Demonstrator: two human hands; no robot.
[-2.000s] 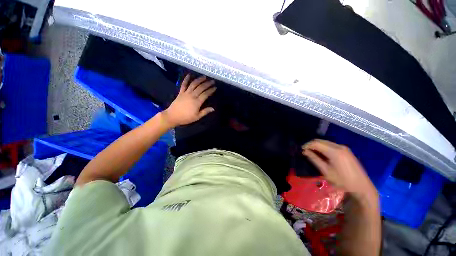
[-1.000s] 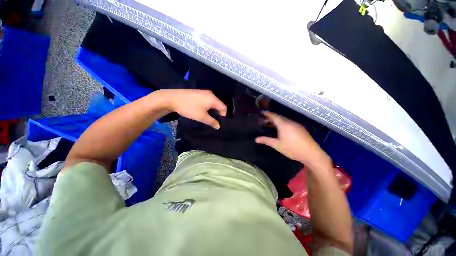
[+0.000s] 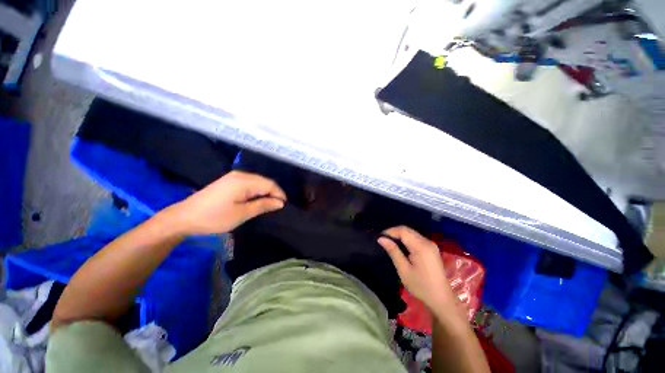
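Note:
A black fabric panel lies over the lap below the table's front edge, hard to tell from the dark around it. My left hand pinches its upper edge at the left between thumb and fingers. My right hand pinches it at the right. The cloth spans between the two hands. Another long black panel lies on the white machine table, one end near a yellow mark and the other hanging past the right front corner.
Blue bins with black cloth stand under the table at the left, and another blue bin at the right. A red stool is beside the lap at the right. White cloth lies at the lower left. Blurred machine parts show at the upper right.
Both hands have come onto the lap cloth, and their fingers have closed at its upper edge. The view has shifted, showing more of the tabletop.

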